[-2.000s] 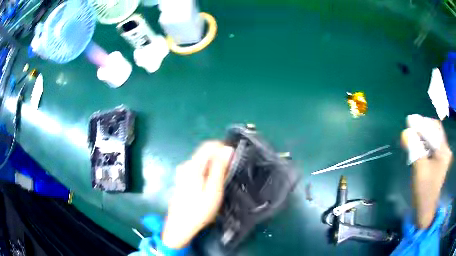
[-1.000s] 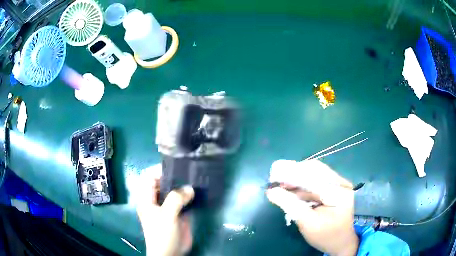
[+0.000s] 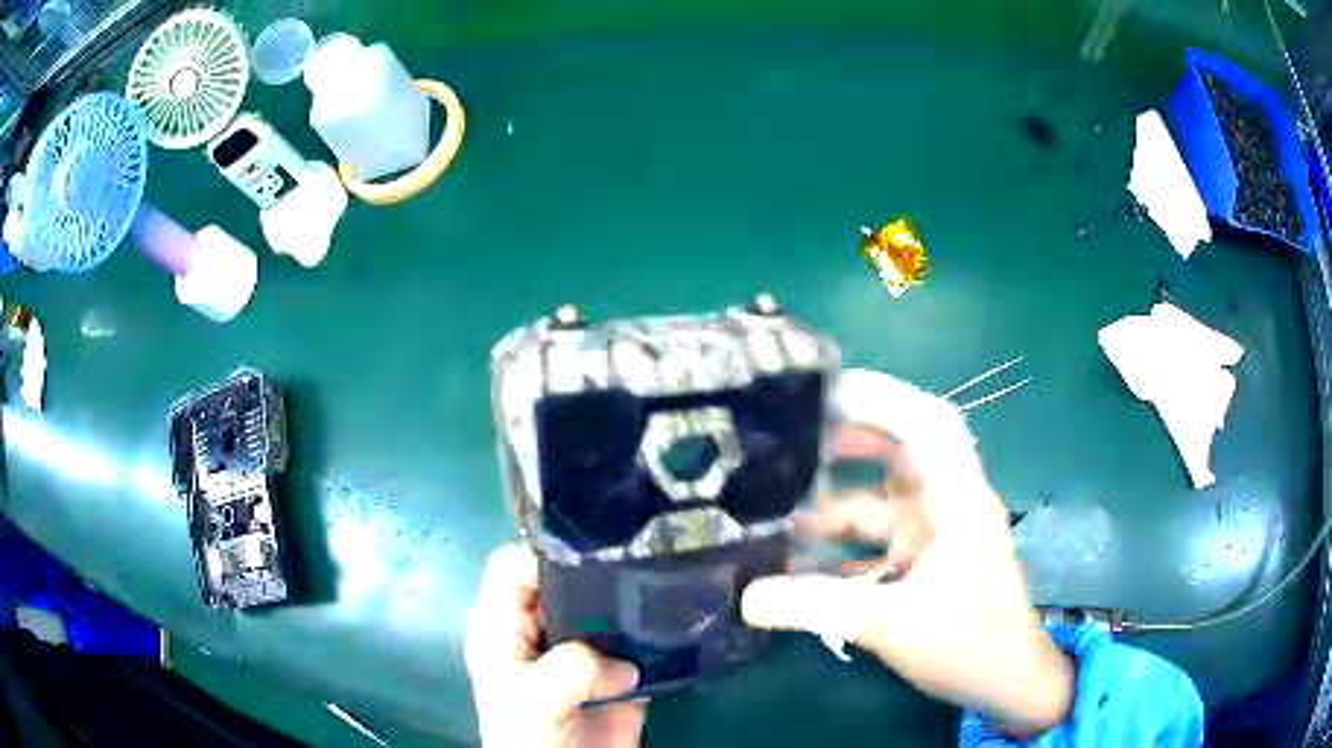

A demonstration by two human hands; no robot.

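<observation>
The camera housing (image 3: 665,358) is held up in front of me, its camouflage front shell with dark window and hexagonal lens surround facing me. A black lower part extends below the shell. My left hand (image 3: 563,665) grips the black part at its lower left, thumb on its face. My right hand (image 3: 935,563) is at the housing's right side, with its thumb on the black part and the other fingers curled beside the shell. White coverings show on the right hand. The tweezers (image 3: 990,383) lie behind the right hand, partly hidden by it.
A spare opened housing (image 3: 234,490) lies at left. Handheld fans (image 3: 88,183), a white bottle (image 3: 368,110) and a yellowish tape roll (image 3: 456,132) stand upper left. An amber scrap (image 3: 896,256) lies right of centre. White wipes (image 3: 1180,383) and a blue screw bin (image 3: 1205,161) are at right.
The housing has turned from its open inside to its camouflage face and is now closer and further right. My right hand first set down a wipe, then came over to the housing.
</observation>
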